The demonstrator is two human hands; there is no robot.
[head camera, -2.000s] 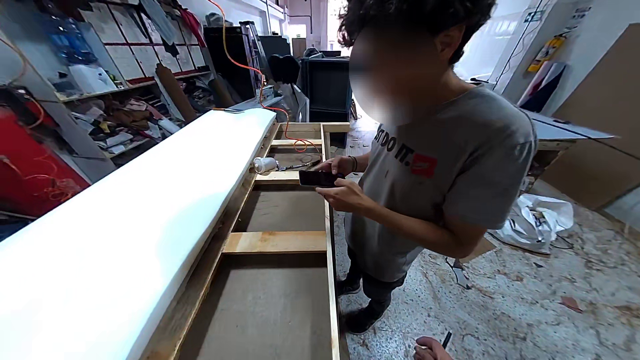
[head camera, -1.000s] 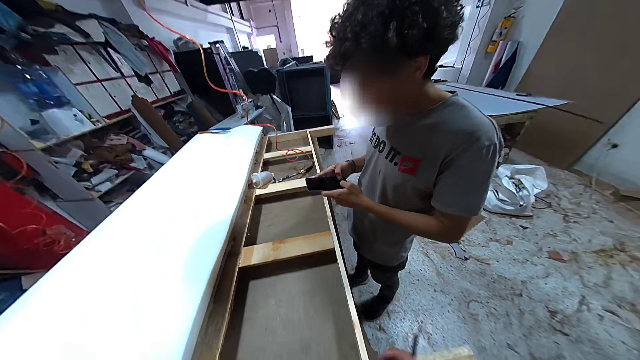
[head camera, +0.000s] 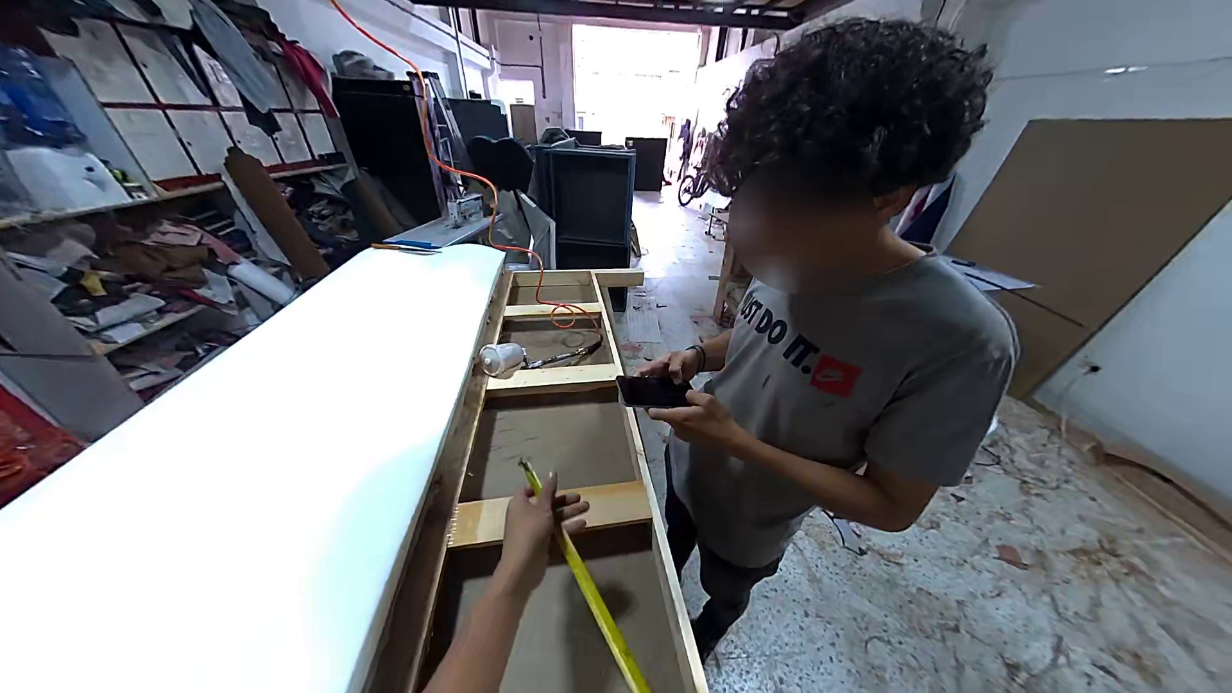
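My left hand (head camera: 541, 520) reaches in from the bottom, over the timber frame (head camera: 604, 504). The yellow blade of a tape measure (head camera: 599, 604) passes between its thumb and fingers, some of which are spread. The blade's hooked end points up and away beyond the hand, and the rest slants down to the bottom edge, where its case is out of sight. My right hand is not in view. Left of the frame lies a long white padded panel (head camera: 289, 423). An airbrush or spray gun with a white cup (head camera: 502, 360) rests on the frame, near an orange air hose (head camera: 525, 252).
At the right a person (head camera: 866, 356) stands close beside the frame, holding a phone (head camera: 654, 392) in both hands. Crammed shelves (head camera: 144, 327) line the left side. Dark cabinets (head camera: 587, 197) stand beyond the frame, and scraps litter the floor (head camera: 866, 616).
My left hand has come into view over the frame with the tape blade. The hand seen at the bottom edge earlier is no longer visible there. The view has shifted.
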